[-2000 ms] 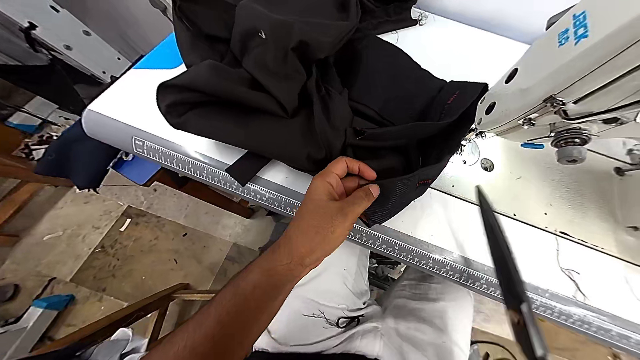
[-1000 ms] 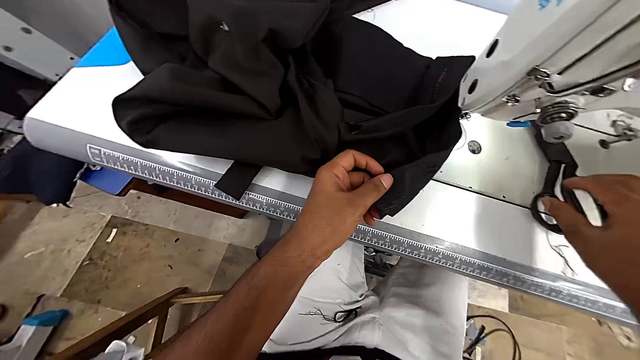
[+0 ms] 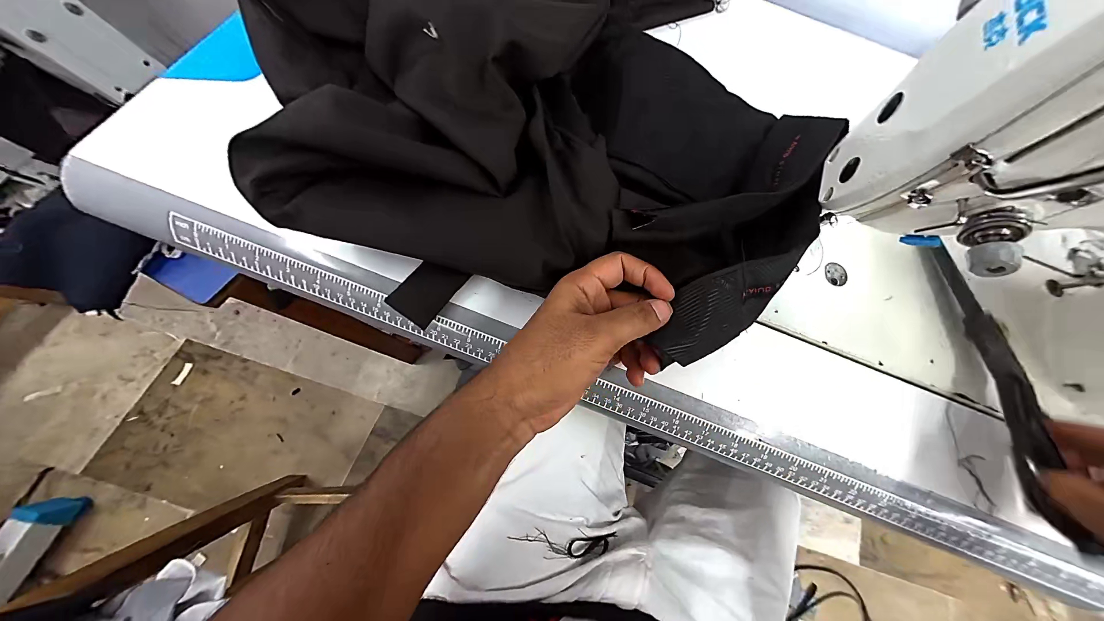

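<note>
My left hand [image 3: 595, 332] pinches the waistband edge of a black cloth garment [image 3: 448, 164], thumb and forefinger together at the fabric. The garment lies bunched on the white sewing table, its waistband [image 3: 733, 302] curving open and bearing red lettering. At the right edge, my right hand [image 3: 1074, 466] is partly cut off by the frame and blurred. It holds black scissors [image 3: 992, 354] by the handles, their blades pointing up and away toward the sewing machine. A short black strap [image 3: 427, 293] hangs over the table's front edge.
An industrial sewing machine [image 3: 966, 129] stands at the right, its head just beyond the waistband. A ruler strip [image 3: 733, 440] runs along the table's front edge. Loose threads [image 3: 975, 474] lie near the scissors. Below are a wooden frame [image 3: 172, 543] and dark blue cloth [image 3: 69, 250].
Two seconds ago only the scissors' blades showed at the lower right; one second ago my right hand was further into view with them. My left hand has kept its pinch on the waistband.
</note>
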